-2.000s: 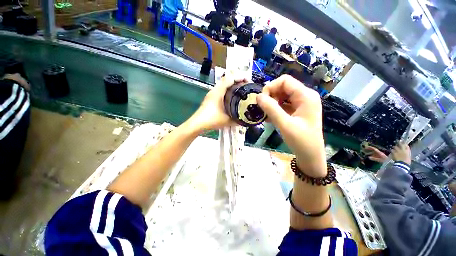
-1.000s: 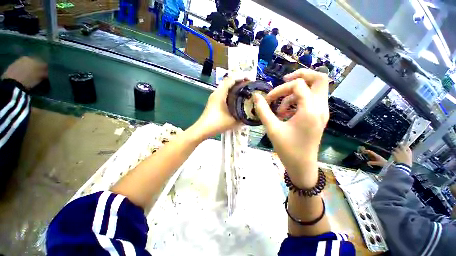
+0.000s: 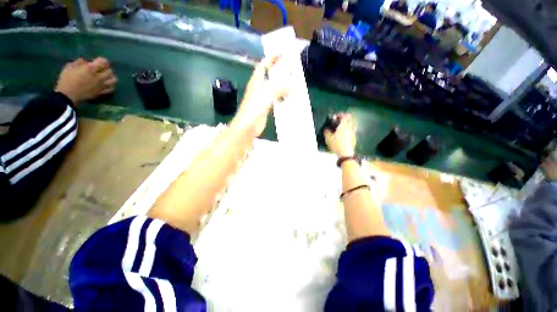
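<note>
My left hand [image 3: 264,91] holds a long white blister tray [image 3: 295,113] upright over the far edge of the work sheet. My right hand [image 3: 343,135] is at the green conveyor belt, its fingers around a black cylindrical housing [image 3: 331,124], which is partly hidden and blurred. Whether the housing touches the belt I cannot tell. No insert ring can be made out in either hand.
The green belt [image 3: 187,79] carries black housings [image 3: 225,96] on both sides of my hands. A neighbour's hand [image 3: 87,79] is over the belt at left. White trays [image 3: 502,259] lie at right beside another person's grey sleeve. The white work sheet [image 3: 269,244] lies before me.
The housing between my hands has left my left hand. My right hand has moved away from it, forward to the belt. The tray is seen more broadly. The view has shifted down and right.
</note>
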